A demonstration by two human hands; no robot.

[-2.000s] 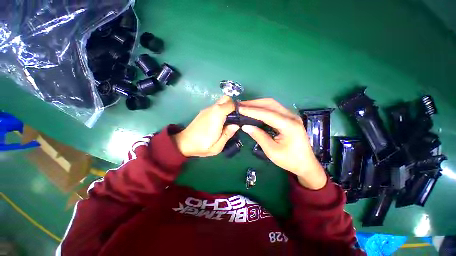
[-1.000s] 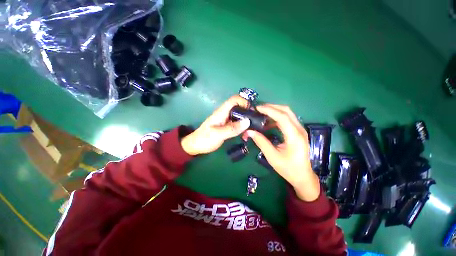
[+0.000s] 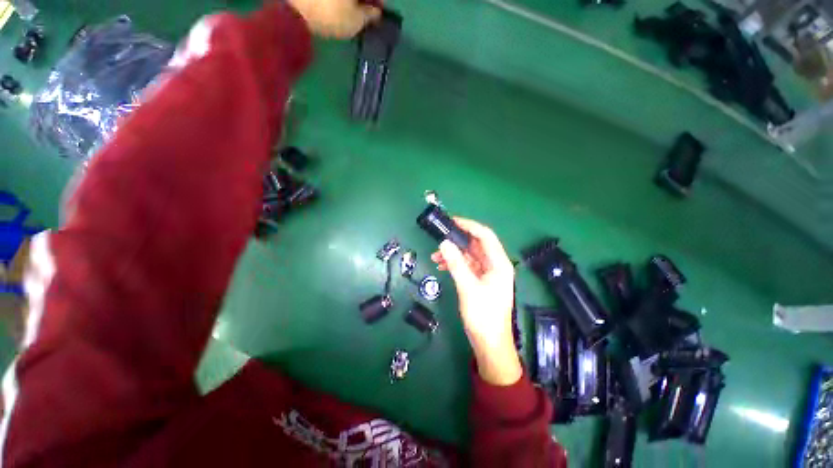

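Note:
My right hand (image 3: 484,283) holds a black cylinder (image 3: 440,225) between thumb and fingers, a small silver fitting (image 3: 432,196) at its far end. My left hand (image 3: 336,16), cut off by the top edge, has its fingertips closed at the upper end of a long black housing (image 3: 370,78). In front of me lie two loose black cylinders (image 3: 375,309) (image 3: 421,317) and several silver fittings (image 3: 400,364), some joined to the cylinders by thin dark lines.
Black housings (image 3: 589,370) are piled at right, a blue tray (image 3: 816,420) beyond. A clear plastic bag (image 3: 91,87) lies at left, partly behind my sleeve, with black cylinders (image 3: 290,194) beside it. A black part (image 3: 681,164) and a dark heap (image 3: 731,59) lie farther off.
My left hand has left the cylinder and reached far forward to a housing. My right hand still holds the cylinder. The view has shifted, showing more of the bench and more fittings.

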